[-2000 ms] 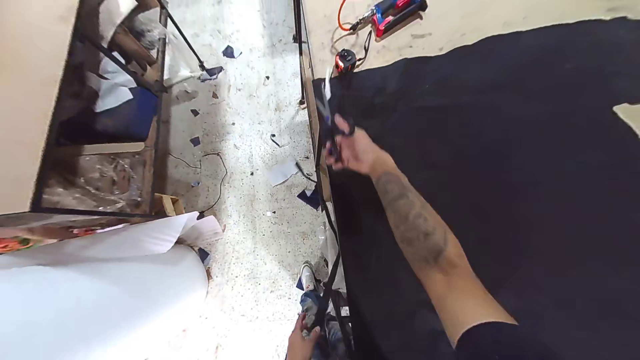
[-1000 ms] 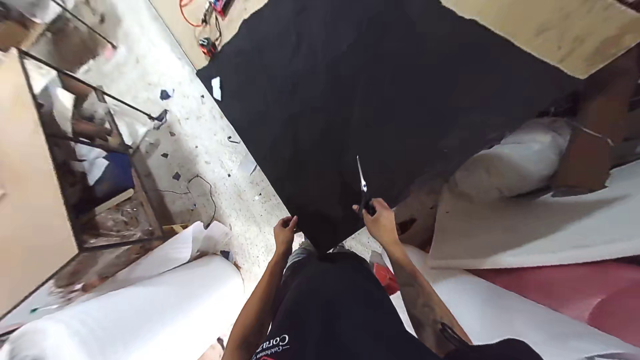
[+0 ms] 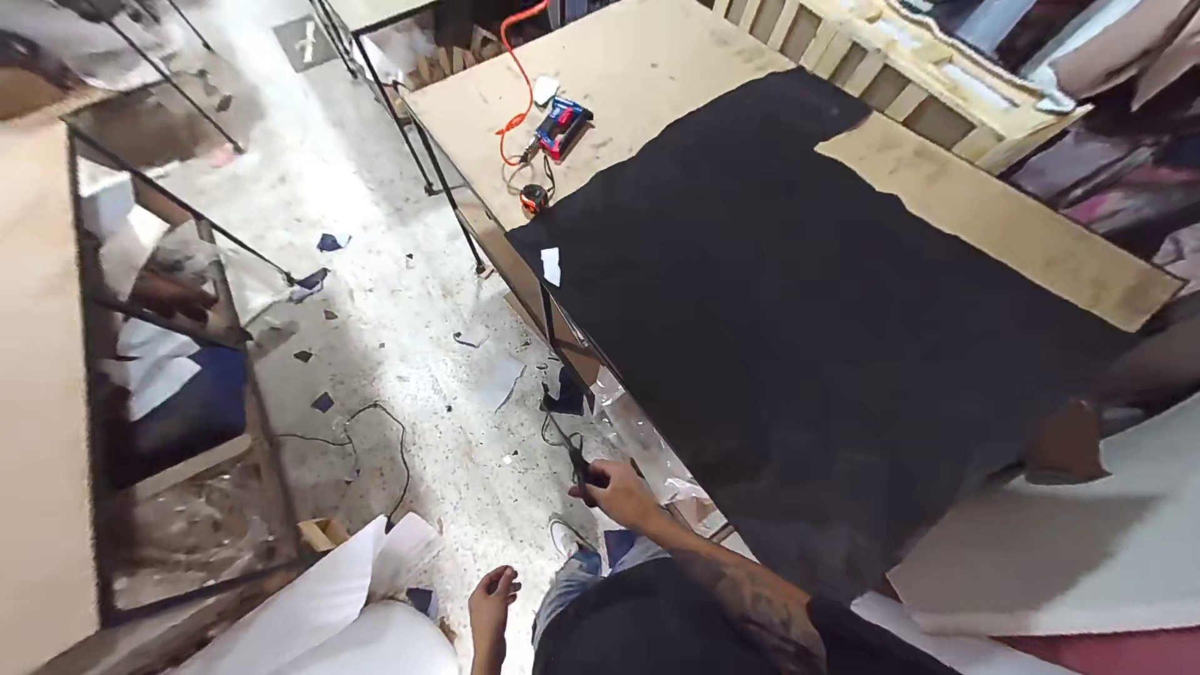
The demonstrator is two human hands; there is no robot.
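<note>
My right hand (image 3: 614, 492) holds a pair of scissors (image 3: 578, 459) by the dark handles, past the long edge of the table and over the aisle. The blades point up and away from me. Low in the view, my left hand (image 3: 494, 595) hangs over the floor with nothing visible in it, its fingers curled. A large black fabric sheet (image 3: 797, 328) covers much of the table to the right of both hands. On its far left corner lies a small white piece (image 3: 550, 266).
A blue and red pneumatic stapler (image 3: 562, 128) with an orange hose (image 3: 509, 66) and a tape measure (image 3: 534, 197) lie on the wooden tabletop (image 3: 647, 56). Scraps litter the floor (image 3: 375, 309). A white roll (image 3: 384, 642) stands lower left, a slatted wooden frame (image 3: 881, 66) upper right.
Both my hands have moved off the fabric to the aisle side, the right one still with the scissors. The view has swung considerably.
</note>
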